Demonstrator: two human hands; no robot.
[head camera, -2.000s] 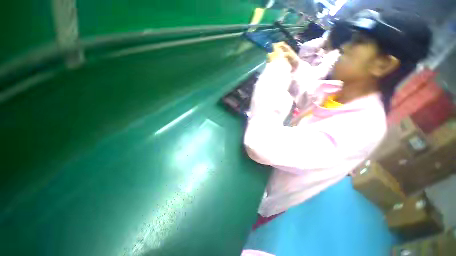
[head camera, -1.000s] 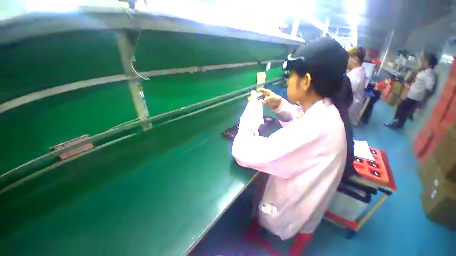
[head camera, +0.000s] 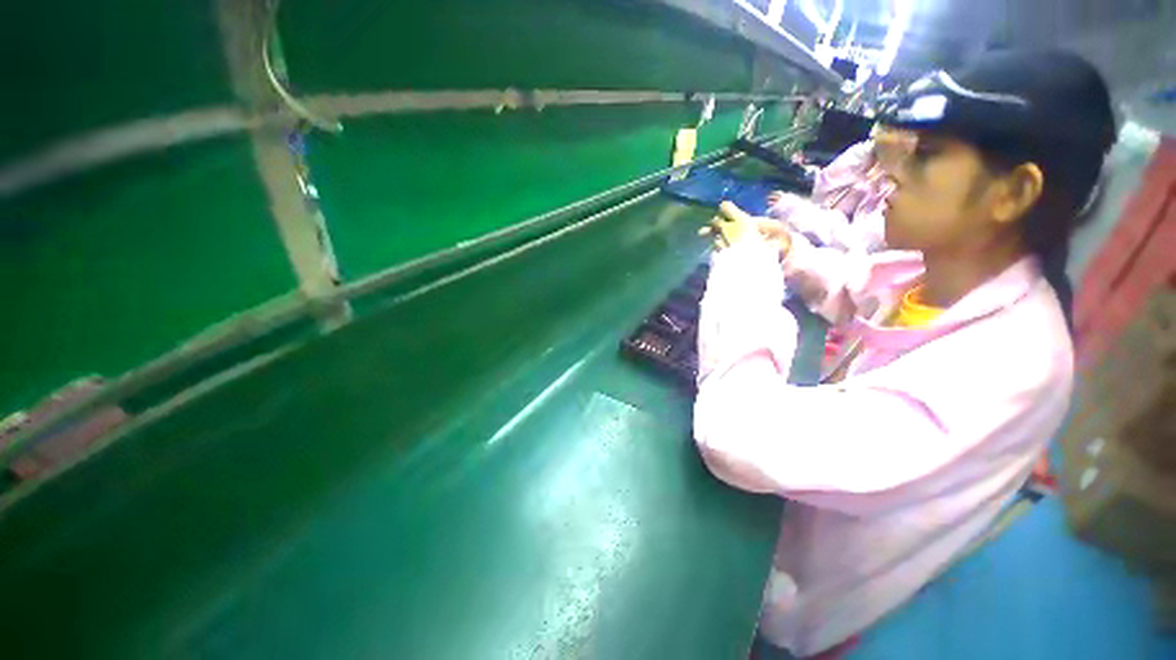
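Note:
Neither of my hands is in the picture. The shiny green bench (head camera: 426, 516) lies nearest in front of me, with strong glare on its surface. A dark compartment tray (head camera: 664, 338) lies on the bench in front of a neighbouring worker in a pink coat (head camera: 877, 413). The worker's arm hides part of the tray. The worker's hands (head camera: 745, 230) are raised together above the bench; what they hold is too small to tell.
Green back panels with metal rails (head camera: 555, 213) run along the bench's far side. A pink holder (head camera: 65, 432) is on the rail at the left. A yellow notice (head camera: 684, 146) and a blue tray (head camera: 722, 188) show farther along. More pink sleeves show behind the worker.
My view has turned and come nearer to the pink-coated worker, who now fills more of the right side. The red tray on the cart is out of view. The worker's hands stay raised.

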